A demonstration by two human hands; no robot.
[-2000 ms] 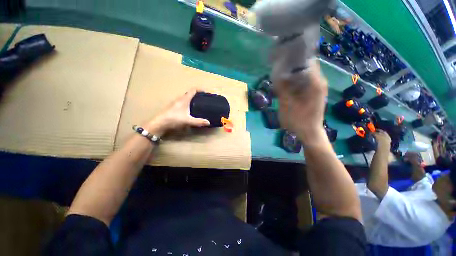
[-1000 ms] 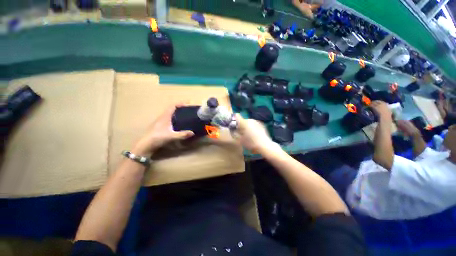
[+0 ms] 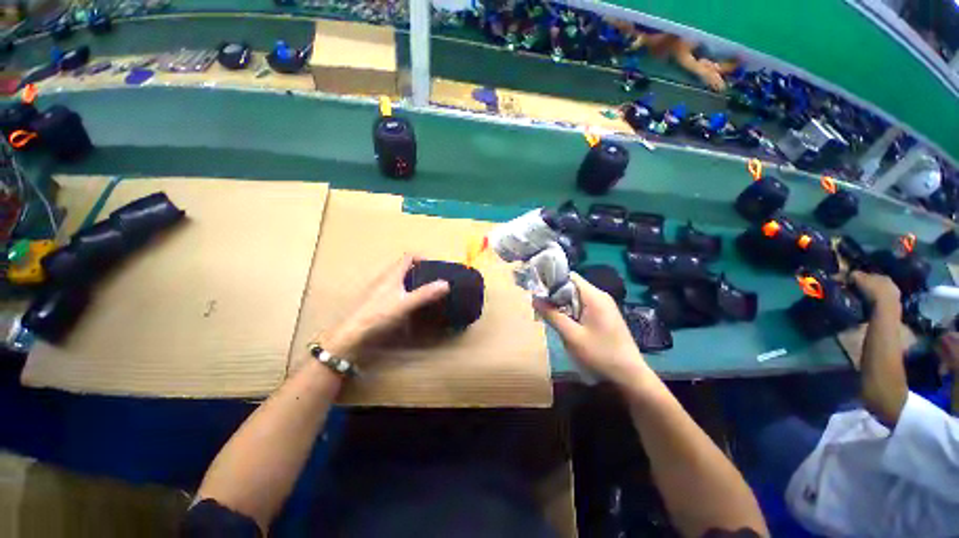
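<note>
A black rounded speaker [image 3: 458,295] lies on the right cardboard mat [image 3: 421,373]. Its orange strap [image 3: 480,250] points away from me, at its far side. My left hand [image 3: 398,307] grips the speaker from the left, with the thumb across its top. My right hand [image 3: 591,328] holds a mallet wrapped in whitish material [image 3: 536,252] just right of the speaker, and the two are apart. The fingers of my right hand are partly hidden behind the wrapping.
Black grille covers [image 3: 673,265] lie in rows on the green surface at right, others [image 3: 114,233] on the left mat. Speakers with orange straps [image 3: 395,145] stand spaced along the green belt [image 3: 263,135]. A person's arm [image 3: 883,342] works at far right. A yellow-green device [image 3: 29,261] is at far left.
The wrapped mallet came down from its raised position onto the speaker, then moved off to its right. The strap has turned from the near side to the far side. The view has shifted.
</note>
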